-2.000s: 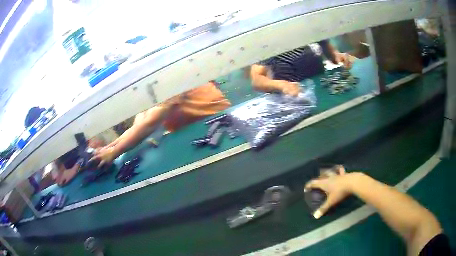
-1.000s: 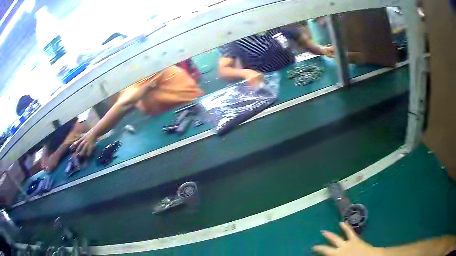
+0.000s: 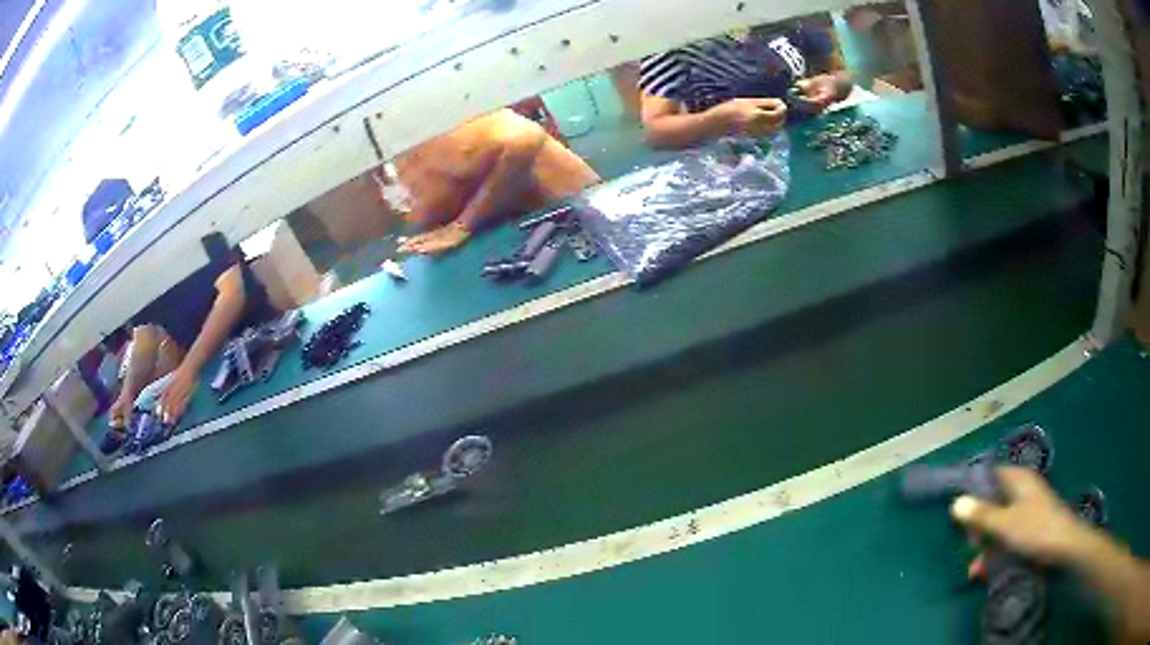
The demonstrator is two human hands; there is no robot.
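My right hand (image 3: 1040, 523) is at the right, over the near bench, with fingers and thumb closed on a grey fan unit (image 3: 946, 481). Its straight handle sticks out to the left; a round spoked head shows just above the hand. Another grey unit (image 3: 1013, 602) lies below the hand, partly covered by it. A further round head (image 3: 1091, 507) shows behind the wrist. One fan unit (image 3: 467, 456) lies alone on the dark green belt, handle to the left. My left hand cannot be made out.
A whitish rail (image 3: 681, 529) edges the near bench. Many grey units (image 3: 189, 617) are heaped at the lower left. Across the belt are a clear plastic bag (image 3: 687, 208), dark handle shells (image 3: 536, 246), small metal parts (image 3: 851, 141) and people's arms. A pale beam (image 3: 505, 63) crosses above.
My right hand, open beside a unit on the bench a second ago, is now closed on one. The unit on the belt has drifted left. The view has shifted, showing more heaped units at lower left.
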